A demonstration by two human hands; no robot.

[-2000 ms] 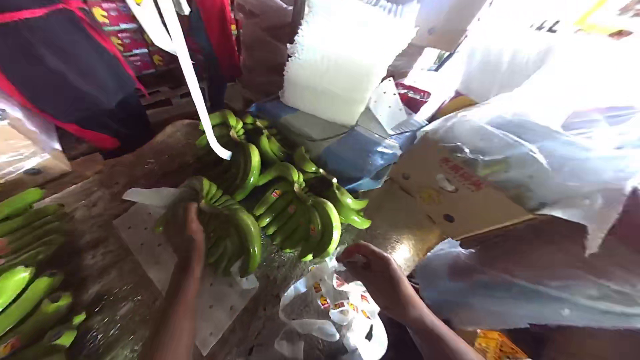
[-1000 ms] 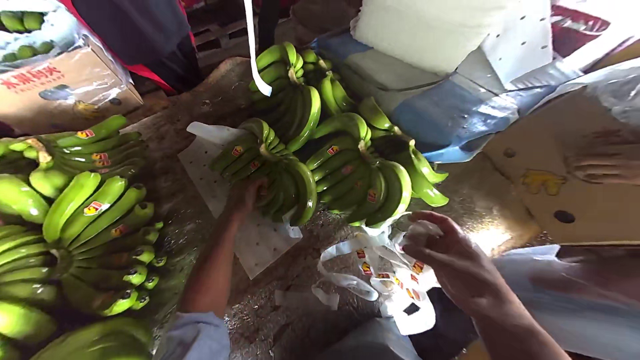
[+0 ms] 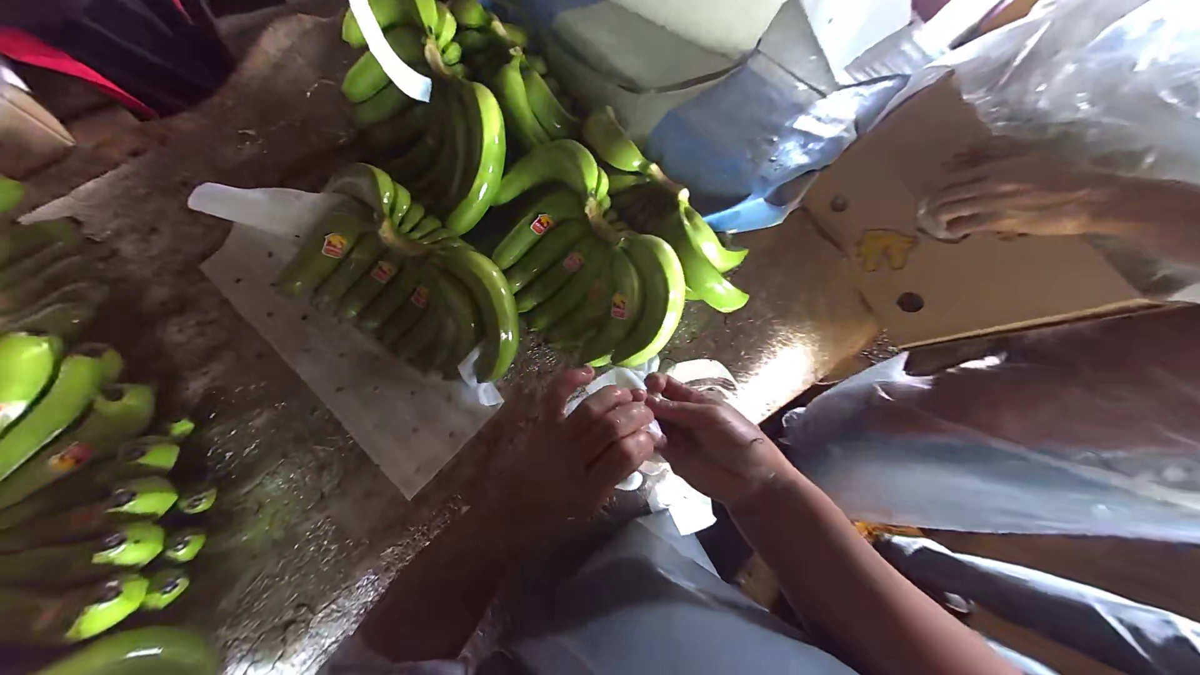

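Observation:
My left hand [image 3: 595, 436] and my right hand [image 3: 708, 433] meet at the fingertips, close to the front of the wet surface. My right hand grips part of the white sticker tape [image 3: 680, 497]; whether my left fingers also hold it is unclear. Just beyond my hands, a bunch of green bananas [image 3: 412, 272] bearing small stickers lies on a perforated white sheet [image 3: 319, 347]. To its right, touching it, sits another stickered bunch of green bananas [image 3: 600, 262].
More green bananas lie at the left [image 3: 84, 487] and behind [image 3: 431, 112]. A cardboard box [image 3: 1003, 272] stands at right, with another person's hand [image 3: 984, 202] over it. A white strap [image 3: 384, 52] hangs above the rear bananas. Plastic sheeting [image 3: 956, 450] covers the lower right.
My left hand has left the banana bunch on the white sheet and come to my right hand at the tape. The view has shifted.

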